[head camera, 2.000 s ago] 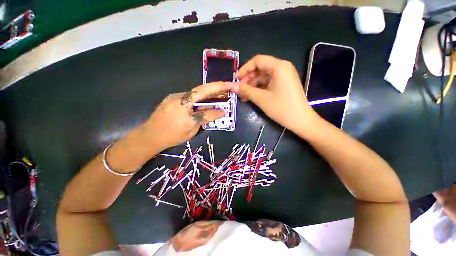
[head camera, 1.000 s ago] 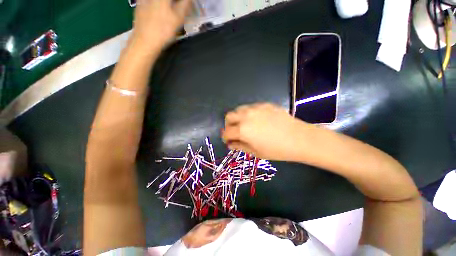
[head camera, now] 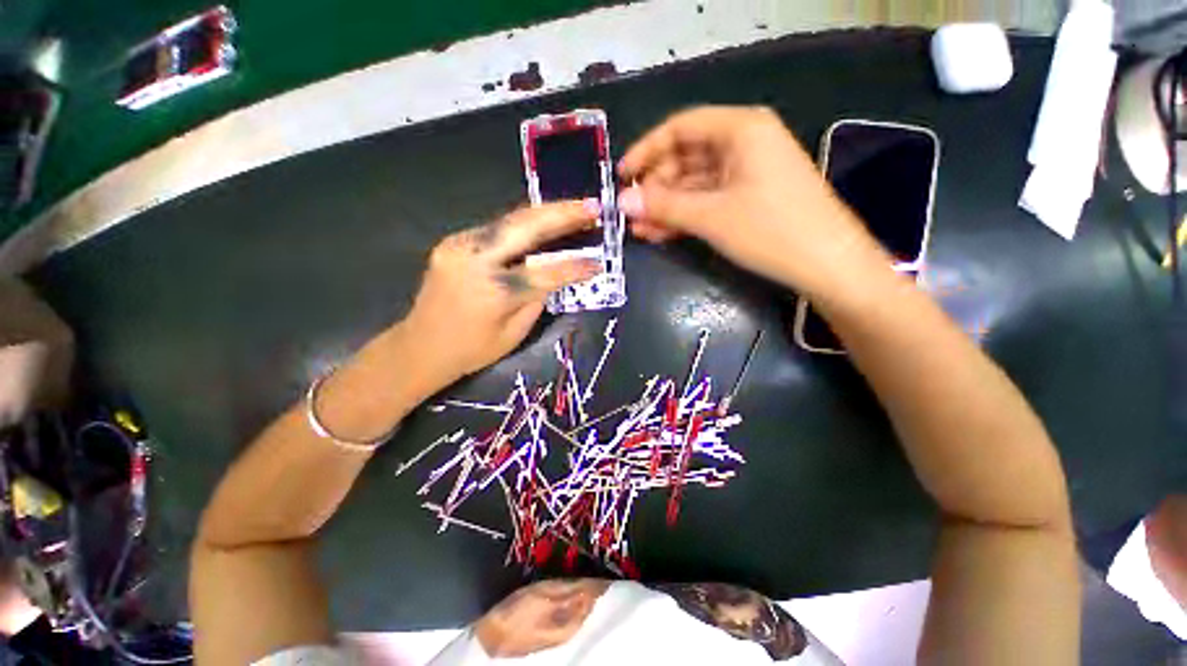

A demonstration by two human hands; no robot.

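Note:
A narrow handset (head camera: pixel 569 163) with a dark screen, red at the top and a white keypad area, lies on the dark mat. My left hand (head camera: pixel 488 286) rests over its lower half and holds it, fingers across the screen and keypad. My right hand (head camera: pixel 729 189) is at its right edge, thumb and forefinger pinched together; a thin light piece seems to be between them, too small to tell clearly. A loose pile of thin white and red strips (head camera: pixel 586 462) lies between my forearms, near my body.
A large smartphone (head camera: pixel 883 182) lies partly under my right forearm. A white rounded case (head camera: pixel 972 57) and white paper strips (head camera: pixel 1070 124) are at the upper right. A chipped cream rail (head camera: pixel 391 111) borders the green belt, which carries another handset (head camera: pixel 180 59). Cables (head camera: pixel 111 520) lie at left.
My left hand has come back from the belt and is now on a handset on the mat. My right hand has moved up from the strip pile to that handset's edge.

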